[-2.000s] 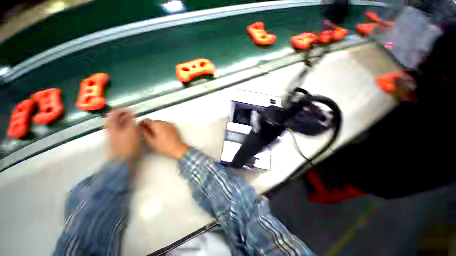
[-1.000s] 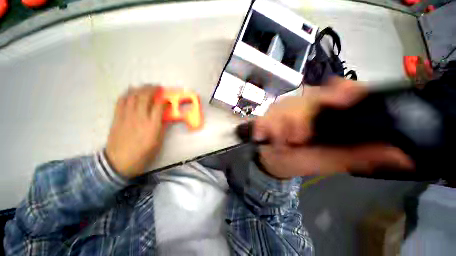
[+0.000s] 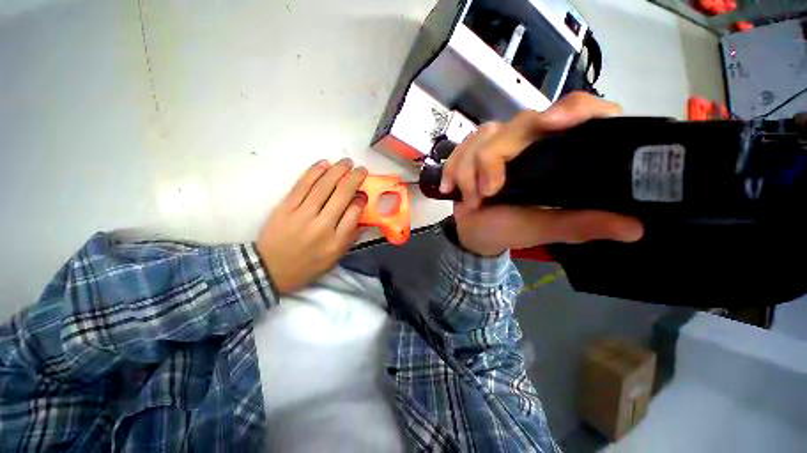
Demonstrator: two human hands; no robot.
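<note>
An orange controller-shaped housing (image 3: 386, 203) lies on the white bench at its near edge. My left hand (image 3: 317, 217) lies over its left part and holds it; that part is hidden under the fingers. My right hand (image 3: 522, 181) is closed around the black electric screwdriver (image 3: 611, 168), which has a pale label. The thin screwdriver bit (image 3: 410, 183) points left and reaches the housing's upper right edge; whether it sits in a screw hole cannot be told.
The screw feeder (image 3: 491, 66) stands just beyond the right hand, with a black cable bundle (image 3: 591, 64) behind it. More orange housings lie at the upper right (image 3: 705, 108). A cardboard box (image 3: 617, 389) is on the floor at the lower right.
Two seconds ago both hands were together near the conveyor. Since one second ago, the screwdriver bit has come to the housing, and the left hand and housing appear further right in view.
</note>
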